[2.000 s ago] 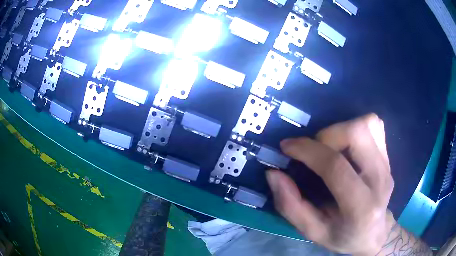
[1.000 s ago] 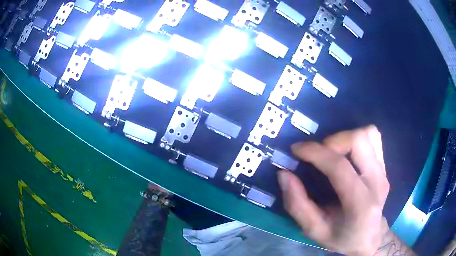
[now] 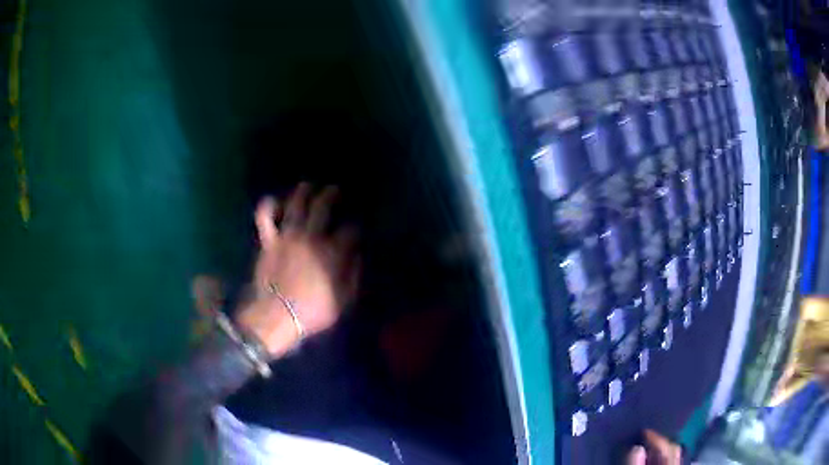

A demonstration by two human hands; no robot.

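My left hand (image 3: 304,263) is left of the bench, over a dark area, blurred, with its fingers spread and nothing visible in it. It has a bracelet and a dark sleeve. Rows of silver hinges (image 3: 622,256) lie on the black mat (image 3: 668,381) at the right, blurred. Part of a hand, seemingly my right hand (image 3: 656,450), shows at the bottom edge near the mat's lower end. It is cut off and blurred, so its grip cannot be told.
The teal bench edge (image 3: 495,209) runs from top to bottom between my left hand and the hinges. A pale strip (image 3: 747,182) borders the mat's far side. The green floor (image 3: 100,182) has yellow lines. Part of another person (image 3: 821,100) shows at the far right.
The view has swung left and is blurred. My left hand has come into view, open. My right hand, earlier with thumb and forefinger at a hinge's bar, now barely shows at the bottom edge.
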